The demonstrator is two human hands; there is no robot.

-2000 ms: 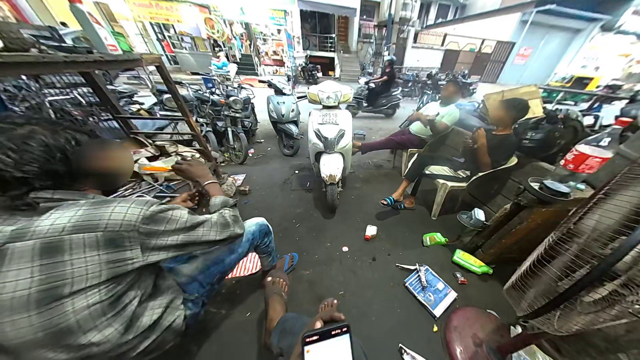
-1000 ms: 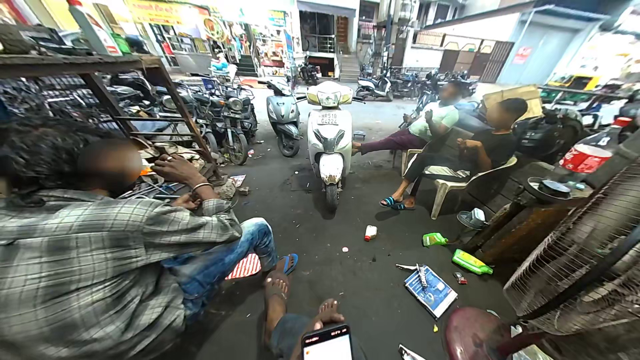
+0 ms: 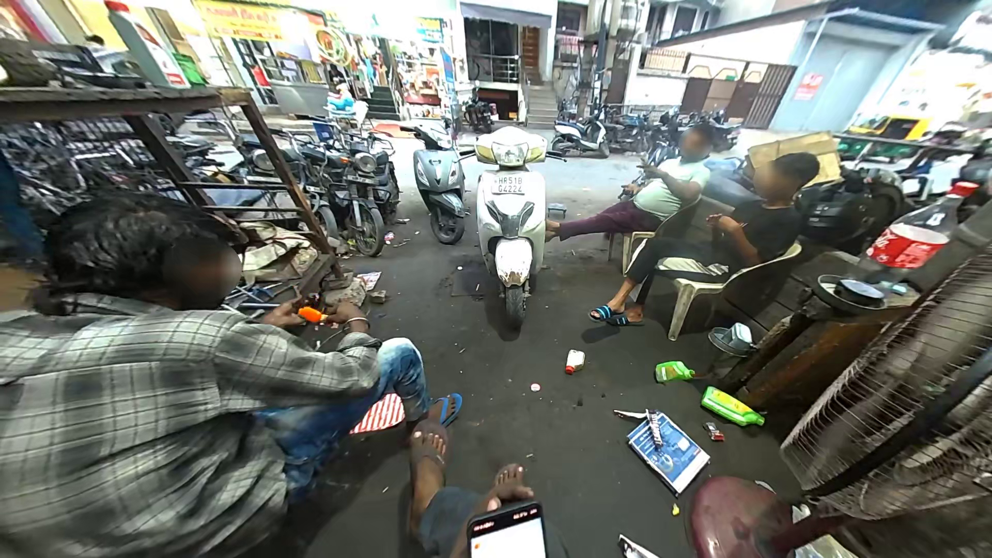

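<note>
A smartphone (image 3: 508, 535) with a lit screen is at the bottom centre of the head view. My left hand (image 3: 482, 518) appears shut on it, with skin showing along the phone's left edge and top; the rest is hidden behind the phone or below the frame. My right hand is not in view. Just above the phone are the toes of a bare foot (image 3: 509, 474), with another foot (image 3: 428, 457) in a sandal to the left. A blue box (image 3: 674, 457) with a metal part on it lies on the ground to the right.
At left a seated person in a plaid shirt (image 3: 155, 380) holds an orange object (image 3: 312, 315). A white scooter (image 3: 510, 209) stands ahead. Two people sit on plastic chairs (image 3: 701, 291) at right. Green bottles (image 3: 732, 407) lie near a pedestal fan (image 3: 899, 403).
The plaid-shirted person's hands have lowered, and an orange object now shows in them. The scooter rider in the street two seconds ago is gone from view. The phone stays at the bottom centre.
</note>
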